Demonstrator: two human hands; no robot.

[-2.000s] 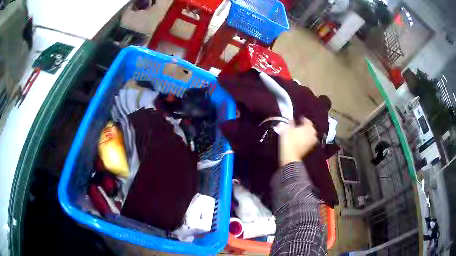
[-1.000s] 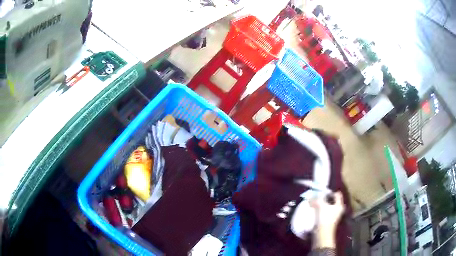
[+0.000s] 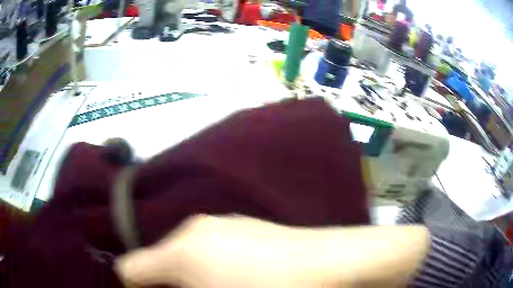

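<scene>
A large dark maroon cloth (image 3: pixel 270 157) fills the middle and lower left of the view, raised in front of the machine and table and blurred by motion. A pale, narrow curved strip (image 3: pixel 125 208) shows against its left part. My right hand (image 3: pixel 208 250) reaches in from the right, low and close to the camera, and holds the cloth; its fingertips are blurred and partly hidden. My left hand is not in view.
The cream sewing machine head (image 3: pixel 405 163) with a green panel stands behind the cloth at right. Green (image 3: pixel 295 52) and blue (image 3: pixel 332 70) thread cones stand above it. The white table (image 3: pixel 152 126) carries a green printed band (image 3: pixel 135 106).
The view has swung from the blue basket and floor to the sewing table. My right hand has brought maroon cloth from beside the basket up in front of the machine.
</scene>
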